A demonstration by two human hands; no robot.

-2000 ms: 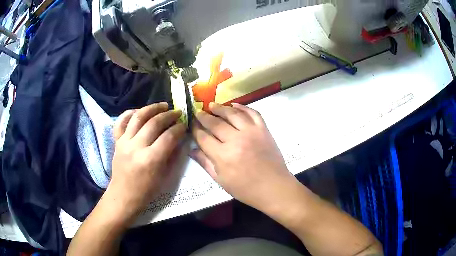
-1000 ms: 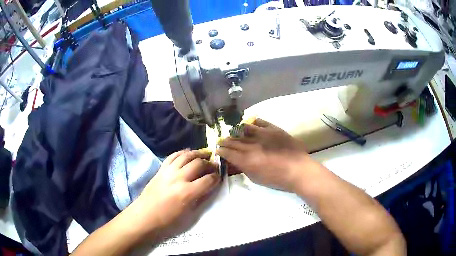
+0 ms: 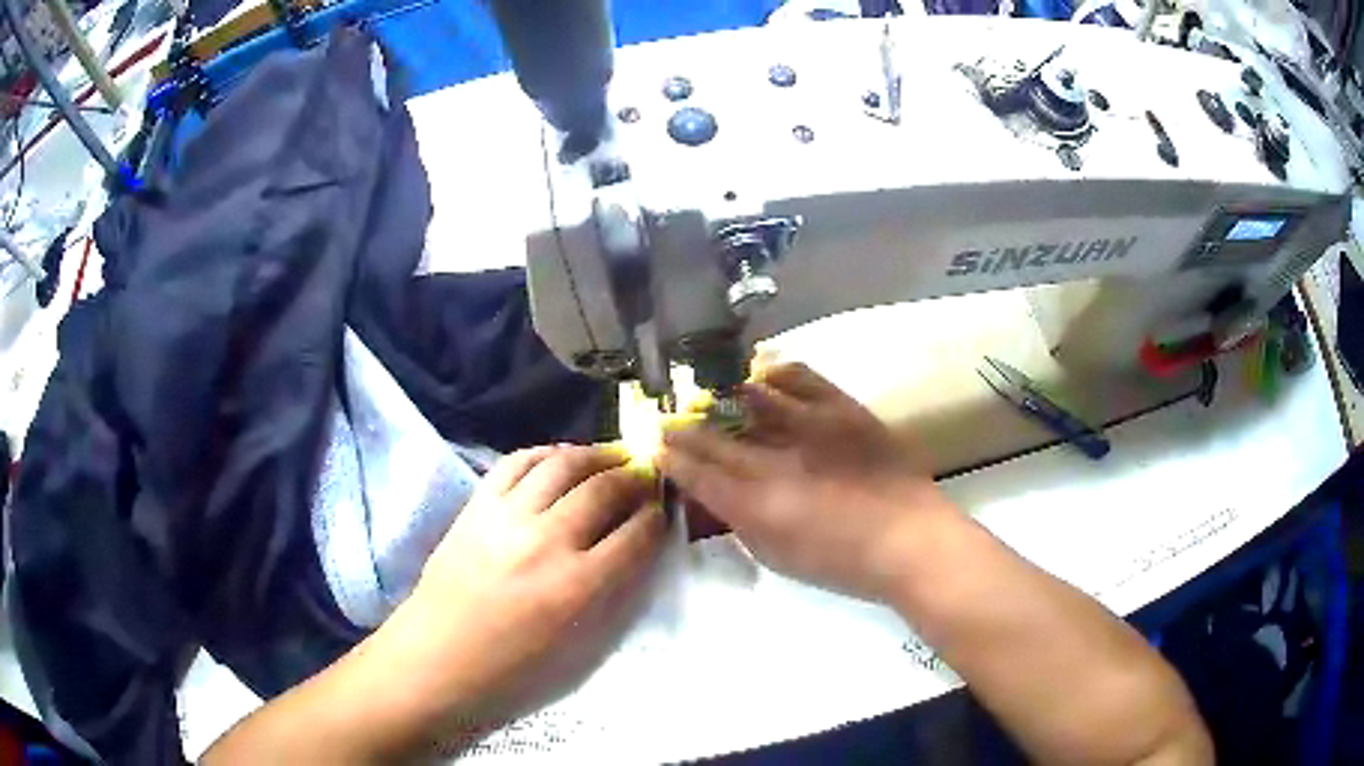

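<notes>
A dark garment (image 3: 225,374) lies heaped left of the needle, with its pale grey-blue inner side (image 3: 382,479) showing. My left hand (image 3: 546,561) lies palm down left of the needle, fingertips on the seam edge. My right hand (image 3: 808,472) reaches in from the right, fingertips just in front of the presser foot area (image 3: 669,404), which glows yellow-green. The seam edge between my hands is mostly hidden by my fingers, with a thin dark line showing below them.
The white sewing machine arm (image 3: 883,225) spans the back. Thread snips (image 3: 1047,412) lie on the bed to the right. Red and green small items (image 3: 1197,352) sit under the arm's right end. A blue crate (image 3: 1272,599) stands at lower right, below the table edge.
The view has shifted up since two seconds ago, showing more of the machine. My right hand has moved forward beside the presser foot, covering the orange tape. Less dark edge shows between my hands.
</notes>
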